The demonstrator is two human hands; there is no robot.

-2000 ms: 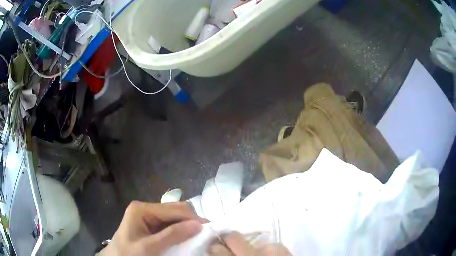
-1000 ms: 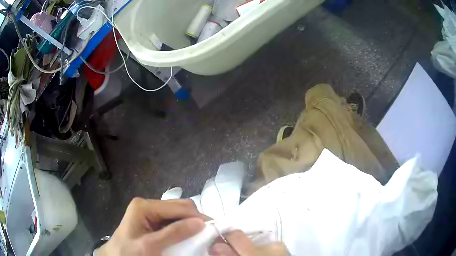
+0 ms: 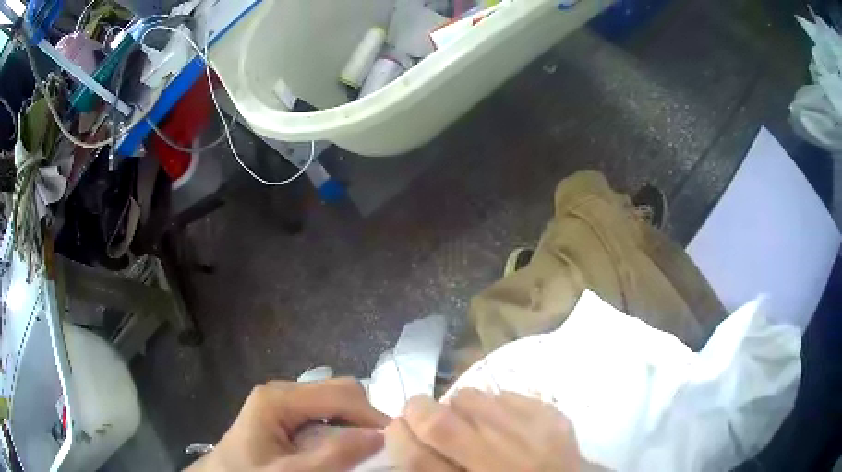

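Observation:
A bright white garment (image 3: 646,392) lies over my lap at the bottom right. A stiffer white end of it (image 3: 408,361) hangs left of the knee. My left hand (image 3: 300,426) is at the bottom, its thumb and fingers pinching the white cloth. My right hand (image 3: 485,431) lies beside it, fingertips together and touching the left fingertips on the cloth. The pinched edge is mostly hidden by the fingers. No tool can be made out. Both hands are partly cut off by the bottom edge.
A cream tub (image 3: 388,120) with thread cones (image 3: 363,57) stands at the top. A blue-edged table (image 3: 175,88) with a hanging white cord is at upper left. Another tub (image 3: 102,392) is at lower left. A white sheet (image 3: 771,230) and plastic bag (image 3: 819,101) are at right.
My right hand has moved up and now shows more fully, its curled fingers over the cloth against my left fingertips. The thin dark line seen there earlier is now hidden. The view has shifted slightly.

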